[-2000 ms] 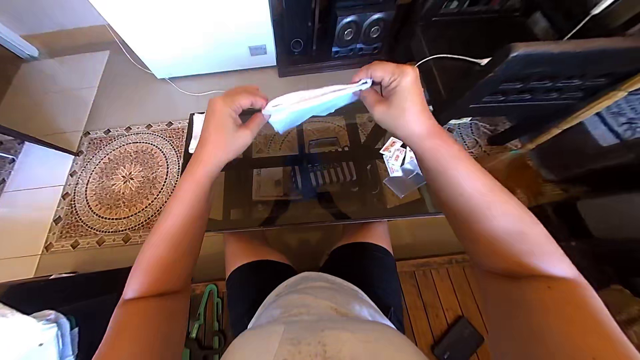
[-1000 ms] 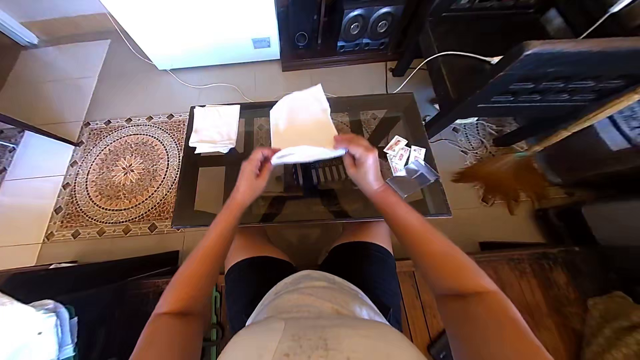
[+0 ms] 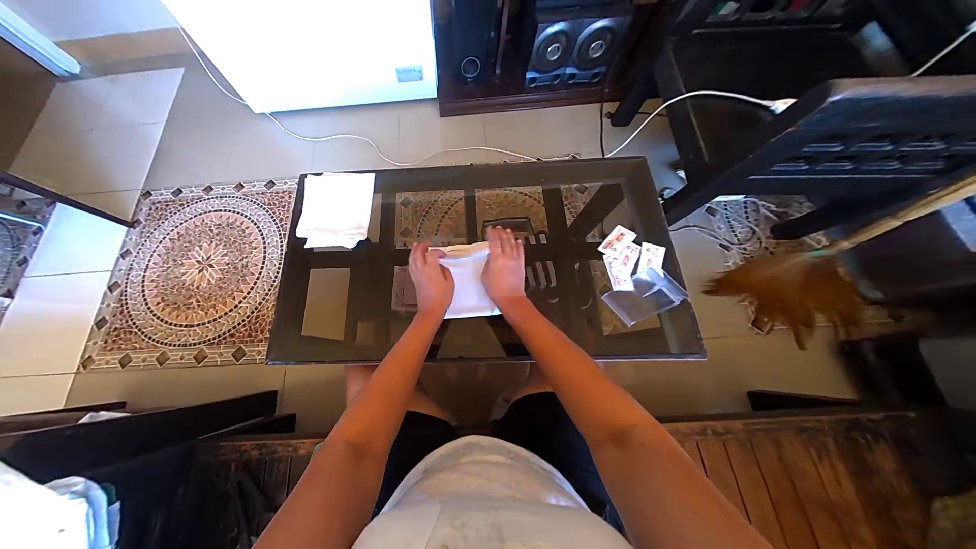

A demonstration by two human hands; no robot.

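A folded white cloth [image 3: 468, 288] lies on the dark glass-topped table [image 3: 488, 347], near its middle. My left hand [image 3: 431, 279] rests on the cloth's left side and my right hand [image 3: 504, 267] lies flat on its right side, fingers pointing away from me. Neither hand is closed around the cloth. Toward the table's left end sits a stack of folded white cloths [image 3: 335, 209]. Toward the right end lie several small printed cards or packets [image 3: 627, 255], with a clear plastic bag [image 3: 639, 301] against them.
A dark wooden chair [image 3: 839, 152] stands right of the table. A feather duster [image 3: 797, 293] is beside the table's right edge. A white cable [image 3: 366, 138] runs along the floor beyond the table. Below me is a slatted wooden bench [image 3: 793, 473].
Both hands have come down from holding the cloth raised to lying on it at the table. The cloth was open a second ago and is now folded smaller.
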